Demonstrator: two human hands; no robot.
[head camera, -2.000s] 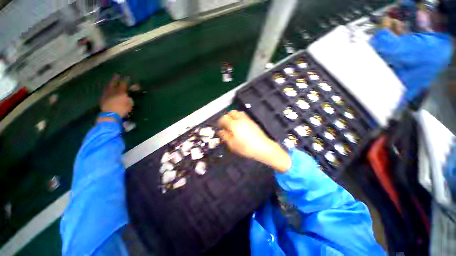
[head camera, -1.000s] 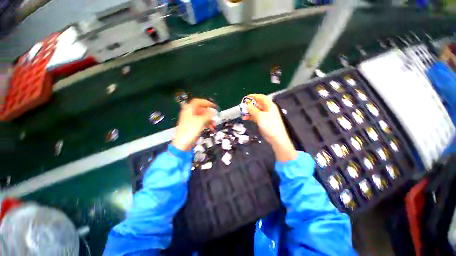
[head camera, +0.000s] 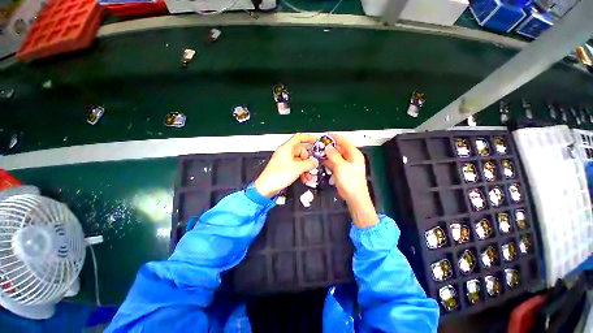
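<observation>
A small rounded housing (head camera: 324, 144) with a silver-white rim and dark and gold inside is held up in fingertips above the near black tray (head camera: 260, 224). My left hand (head camera: 286, 166) has its fingertips at the housing's left side; whether it also pinches a pale block is hidden. My right hand (head camera: 349, 168) grips the housing's right side. Loose pale blocks (head camera: 307, 198) lie in the tray below, partly hidden by my hands. The right black tray (head camera: 416, 169) holds rows of shiny housings (head camera: 482, 228).
Bare housings (head camera: 175, 119) and joined units (head camera: 281, 99) lie on the green belt (head camera: 344, 65). A pale post (head camera: 500, 75) slants over it. A white fan (head camera: 39, 244) stands left, a red-orange tray (head camera: 62, 29) beyond the belt, white trays (head camera: 553, 195) at right.
My left hand has come from the belt to meet my right hand at the housing. The right hand held the housing one second ago. The view has turned and levelled.
</observation>
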